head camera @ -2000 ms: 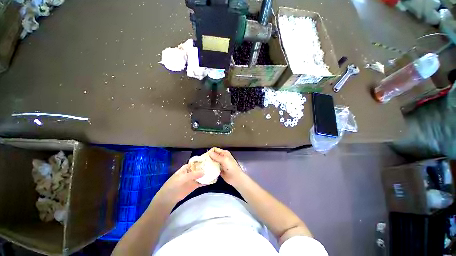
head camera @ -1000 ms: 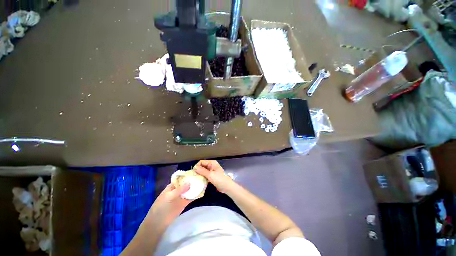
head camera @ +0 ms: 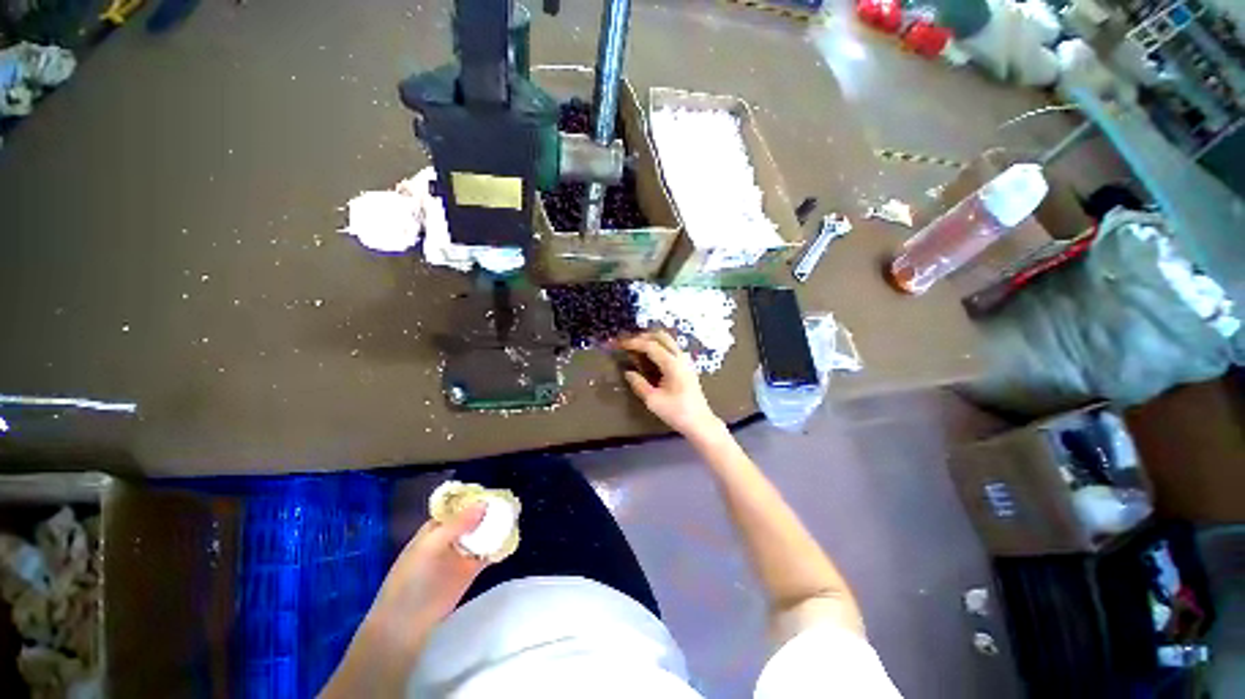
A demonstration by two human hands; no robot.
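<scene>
My left hand (head camera: 444, 553) holds a palm-sized cream and white plush piece (head camera: 489, 530) over my lap, below the table edge. My right hand (head camera: 665, 381) is over the table at the near side of the loose dark safety eyes (head camera: 591, 313) and white washers (head camera: 703, 322). Its fingertips are at the border of the two piles; whether they pinch a small part cannot be made out. The dark green press (head camera: 492, 164) stands left of the piles, with its base plate (head camera: 501, 358) near the table edge.
Behind the piles stand a carton of dark parts (head camera: 610, 254) and a carton of white parts (head camera: 713, 175). White plush pieces (head camera: 388, 220) lie left of the press. A wrench (head camera: 821, 247), phone (head camera: 782, 336) and pinkish bottle (head camera: 967, 230) lie right. A blue crate (head camera: 311, 580) and brown carton (head camera: 104, 574) are lower left.
My right hand has let go of the plush piece and moved up and right to the loose parts. My left hand still holds the piece. The view has shifted.
</scene>
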